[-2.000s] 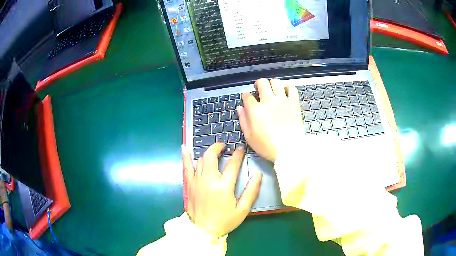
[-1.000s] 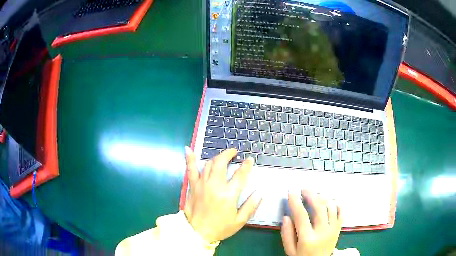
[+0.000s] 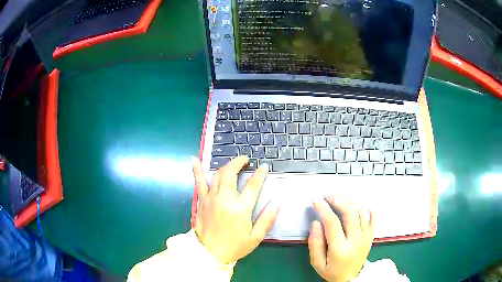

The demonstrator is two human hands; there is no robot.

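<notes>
An open silver-grey laptop (image 3: 399, 206) lies on a red tray (image 3: 434, 165) in front of me. Its screen (image 3: 325, 41) shows a black window with lines of text. My left hand (image 3: 228, 212) rests on the left palm rest, fingers spread, with fingertips at the bottom row of the keyboard (image 3: 319, 140). My right hand (image 3: 344, 239) is over the touchpad area, fingers bent and fingertips on or just above it; contact is unclear. Neither hand grips anything. Glare washes out the touchpad's outline.
A laptop on a red tray (image 3: 50, 148) stands at the left with a blue cable (image 3: 38, 212). Other laptops on red trays lie at the upper left (image 3: 104, 37) and upper right (image 3: 468, 67). Blue clothing (image 3: 27, 248) shows at the lower left. The green surface (image 3: 132, 110) reflects lamps.
My right hand has moved from the keyboard down to the touchpad area. The white window with the coloured chart is gone from the screen. My left hand stays at the lower left keys.
</notes>
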